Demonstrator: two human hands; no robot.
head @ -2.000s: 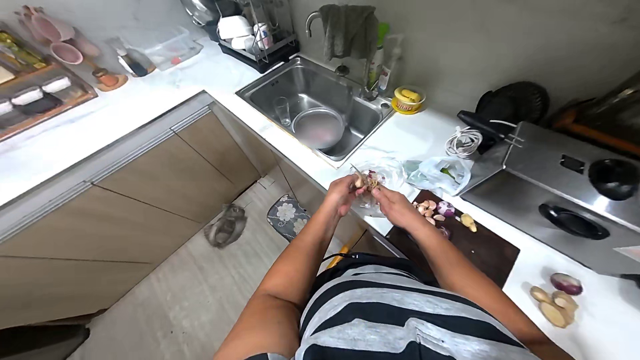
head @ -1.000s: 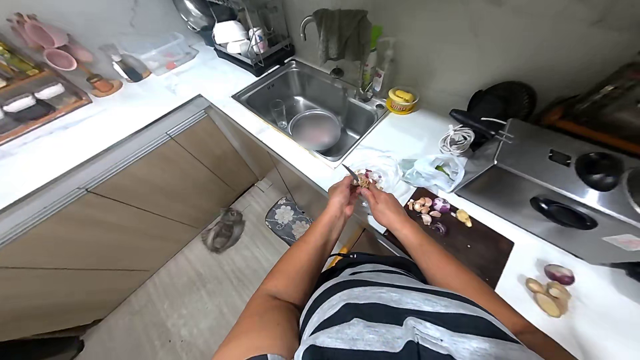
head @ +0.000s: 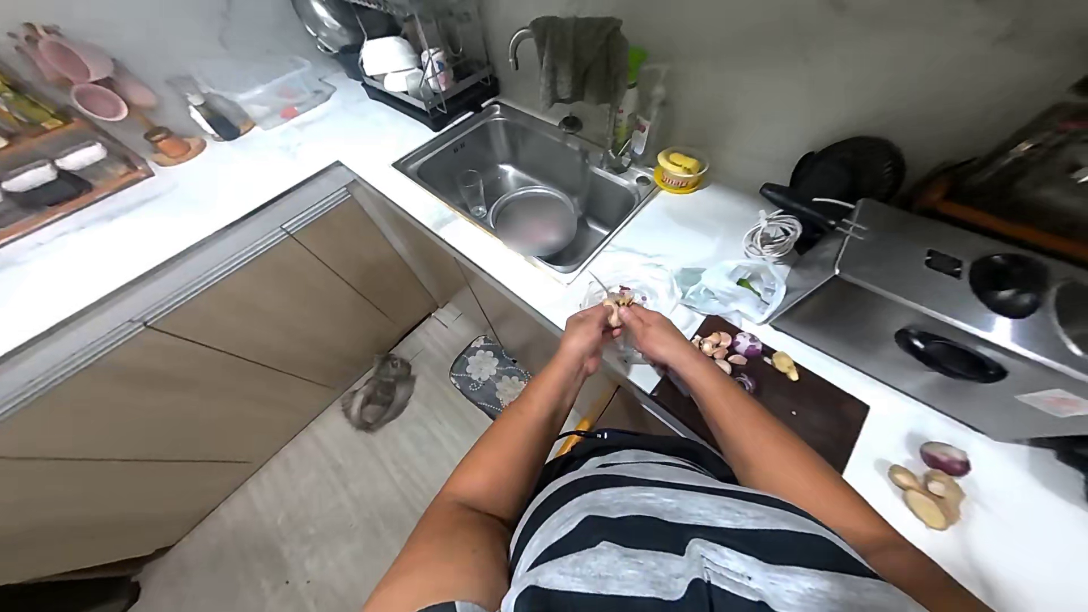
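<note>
My left hand (head: 588,333) and my right hand (head: 653,331) meet over a clear plastic bag (head: 650,280) at the counter edge, both on a garlic clove (head: 614,313). A thin blade, probably a small knife, rises from my left hand; its handle is hidden. Peelings show in the bag just beyond my fingers. Beside my right forearm, garlic cloves (head: 714,347), a piece of purple onion (head: 747,343) and a piece of ginger (head: 784,365) lie on a dark cutting board (head: 799,412).
A steel sink (head: 501,136) holds a round pan (head: 534,223) and a glass (head: 473,194). More ginger (head: 931,501) and half an onion (head: 944,458) lie right of the board. A steel appliance (head: 918,340) stands at the right. A cat (head: 380,393) is on the floor near a mat (head: 489,374).
My hands stay together over the bag, with small shifts of the fingers. The blade pointed up and left from my left hand a second ago too.
</note>
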